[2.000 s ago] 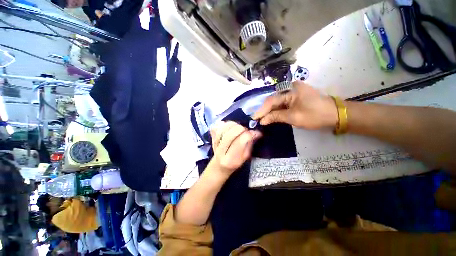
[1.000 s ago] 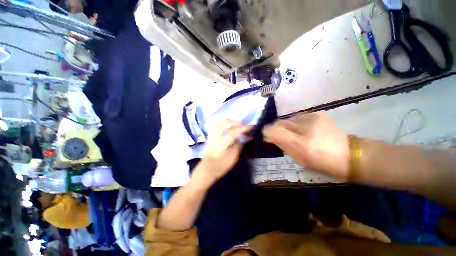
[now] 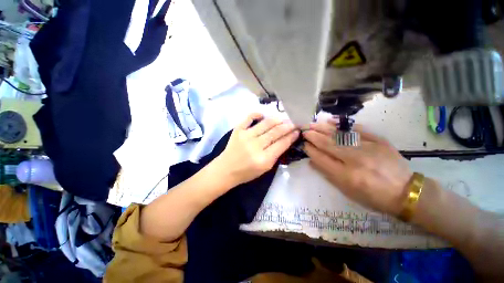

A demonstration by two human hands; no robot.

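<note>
A dark garment panel (image 3: 221, 213) runs from under the sewing machine head (image 3: 287, 50) over the table's near edge towards the lap. My left hand (image 3: 260, 146) lies on it, fingers together and stretched out, fingertips at the needle area, pressing the cloth. My right hand (image 3: 359, 171), with a gold bracelet, lies flat right of the needle area, its fingertips meeting my left ones at a small dark bit of cloth. Its grip is not clear. The head hides the presser foot and needle. White pocketing cloth (image 3: 221, 113) lies behind my left hand.
A dark panel stack (image 3: 88, 105) with white patches hangs over the table's left side. A striped black-and-white folded piece (image 3: 184, 112) lies beside it. Black scissors (image 3: 470, 127) and green snips (image 3: 436, 119) lie at right. A ruler scale (image 3: 331, 220) marks the near edge.
The view has moved closer to the machine head. My hands have come together at the needle area, and the dark cloth they held up in front of the needle is now down there.
</note>
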